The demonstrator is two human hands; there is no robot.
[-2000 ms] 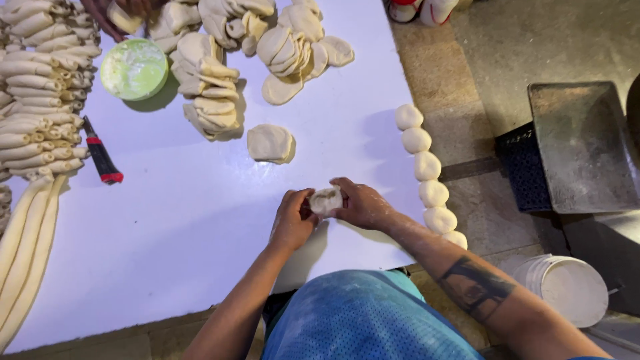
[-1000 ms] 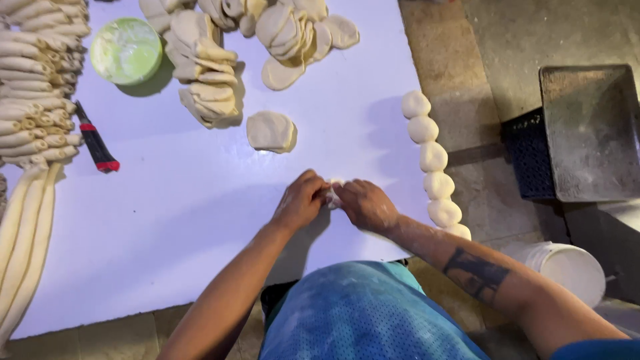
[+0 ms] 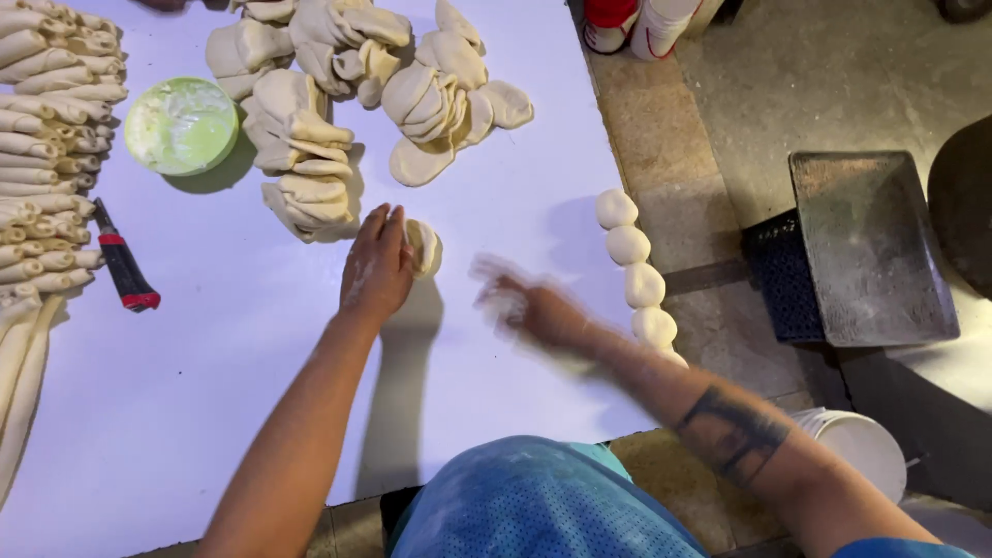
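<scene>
My left hand [image 3: 378, 267] rests against the left side of a flattened dough piece [image 3: 422, 246] and partly covers it. Blurred by motion, my right hand [image 3: 535, 310] is over the white table between that piece and the row of dough balls [image 3: 644, 285]; something pale shows at its fingers, likely dough. Above my left hand lie stacks of flattened dough [image 3: 298, 132], with another fanned stack [image 3: 425, 105] to their right. A green bowl [image 3: 182, 128] holding a whitish substance stands at the upper left.
Rolled dough pieces [image 3: 46, 147] and long dough strips [image 3: 23, 372] line the left side. A knife with a black and red handle [image 3: 128, 271] lies beside them. Right of the table are a metal tray [image 3: 876, 248], a dark crate [image 3: 783, 279] and a white bucket [image 3: 856, 449].
My hands, together over a small dough piece near the front edge before, have come apart. The left has moved up to the flattened piece; the right has moved to the right.
</scene>
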